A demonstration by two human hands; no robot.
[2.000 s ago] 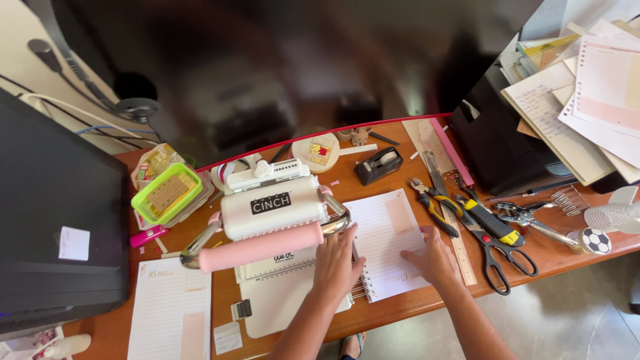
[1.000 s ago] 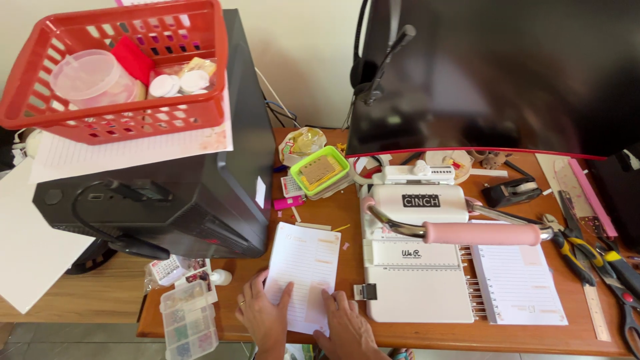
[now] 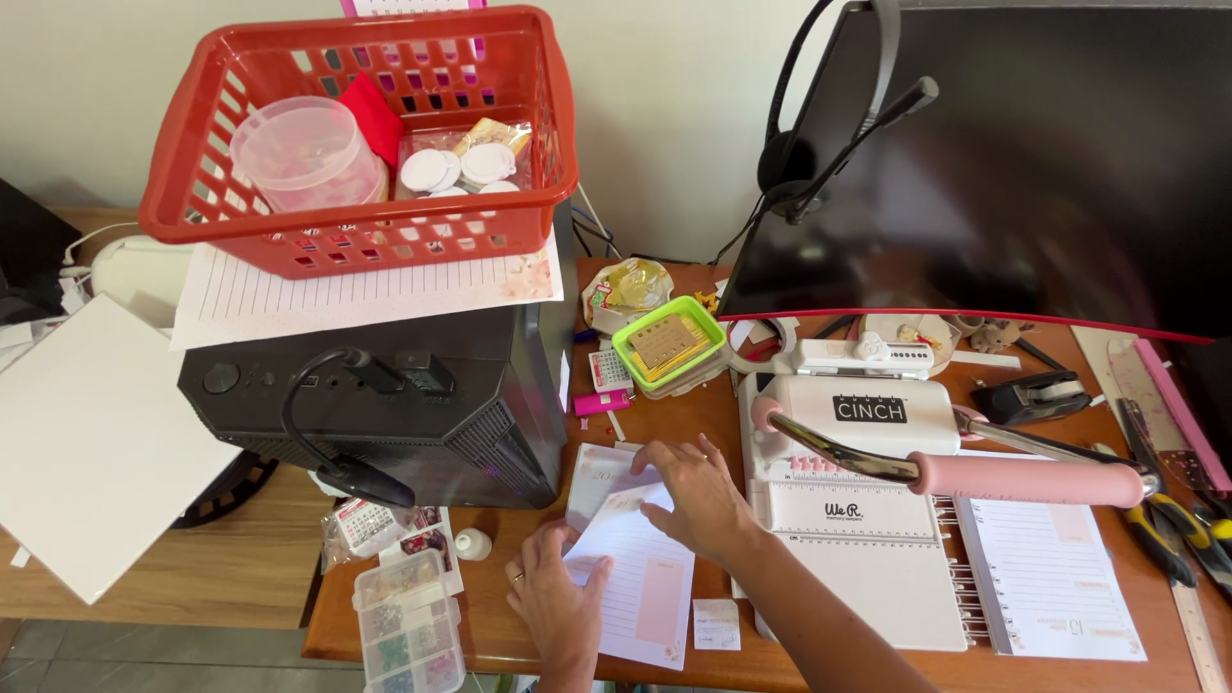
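Printed planner pages (image 3: pixel 630 577) lie between the computer tower and the binding machine, their upper sheets lifted and bent off the one beneath. My left hand (image 3: pixel 563 597) pinches the left edge of the lifted sheets between thumb and fingers. Over their top edge is my right hand (image 3: pixel 698 496), fingers curled and apart; whether it grips paper is unclear. To the right stands the white Cinch binding machine (image 3: pixel 847 414) with its pink-gripped handle (image 3: pixel 1030 479). Beside it a wire-bound stack of planner pages (image 3: pixel 1049 577) lies flat, wire loops along its left edge.
A black computer tower (image 3: pixel 462 385) bears a red plastic basket (image 3: pixel 356 226). Near the desk's front edge lies a clear compartment box (image 3: pixel 409 616) by a small white bottle (image 3: pixel 473 545). Behind are a green tray (image 3: pixel 669 346) and a monitor (image 3: pixel 1011 173). Pliers (image 3: pixel 1160 539) lie far right.
The view has swung left from the tools at the right. A second ago both hands held the lower part of the pages; now my right hand is at their top and the sheets are bent up.
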